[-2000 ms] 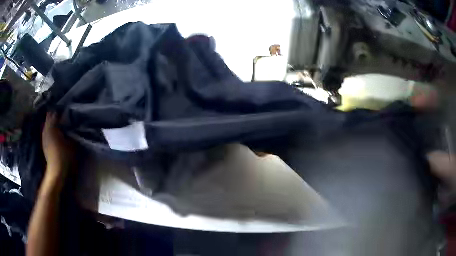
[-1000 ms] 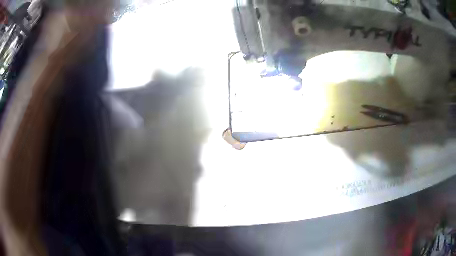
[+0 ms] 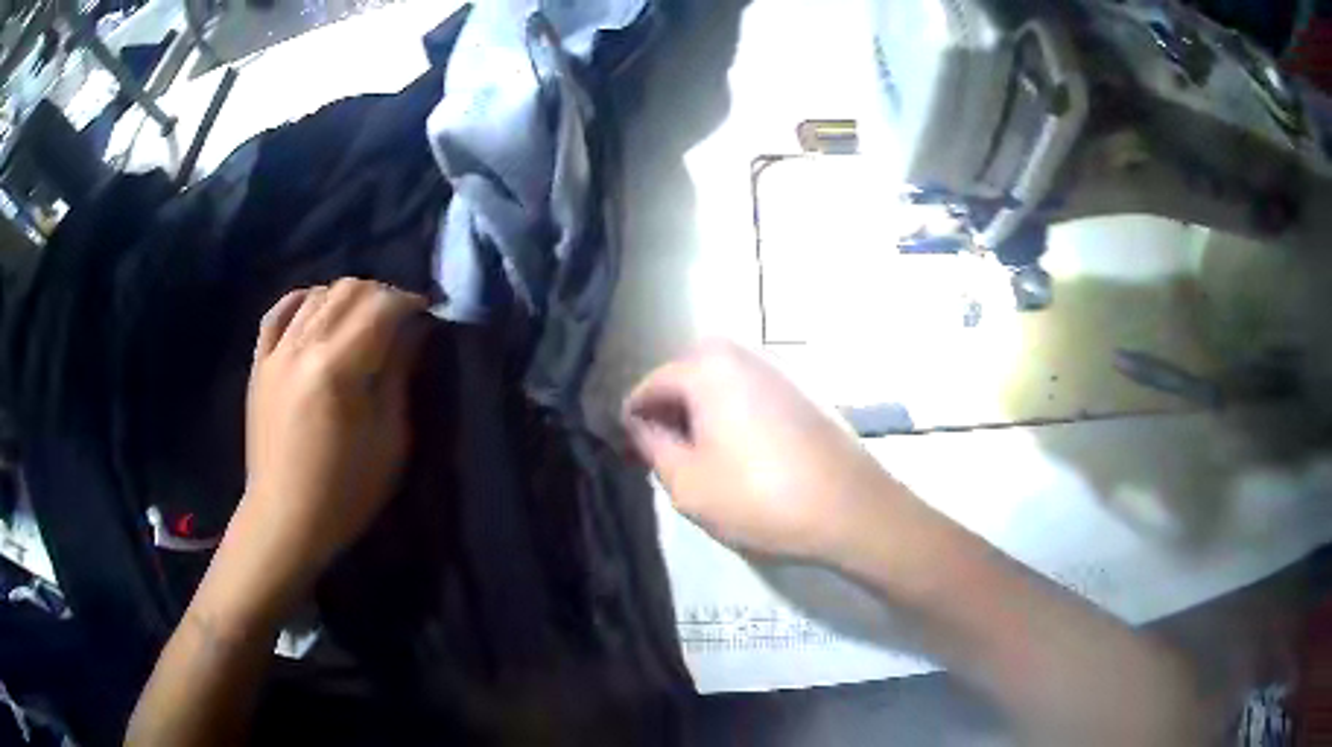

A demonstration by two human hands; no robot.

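Note:
A dark garment [image 3: 482, 540] lies over the left part of the white machine table and hangs over its front edge. A light grey-blue fabric [image 3: 504, 161] lies on it at the top middle. My left hand [image 3: 333, 372] is on the garment, its fingertips closed on the dark cloth beside the grey-blue fabric. My right hand [image 3: 738, 445] is at the garment's right edge with curled fingers, slightly blurred; whether it pinches the cloth is not clear. A small white patch with a red mark [image 3: 183, 528] shows on the garment at the left.
The sewing machine [image 3: 1023, 175] stands at the upper right with its needle area lit. Dark thread snips [image 3: 1166, 375] lie on the machine bed. A measuring scale [image 3: 760, 631] runs along the table's front edge. Metal bars and clutter are at the upper left.
The garment, at the far left beside my raised left arm a second ago, now lies spread over the table's left part. The grey-blue fabric now shows, and both hands are over the cloth.

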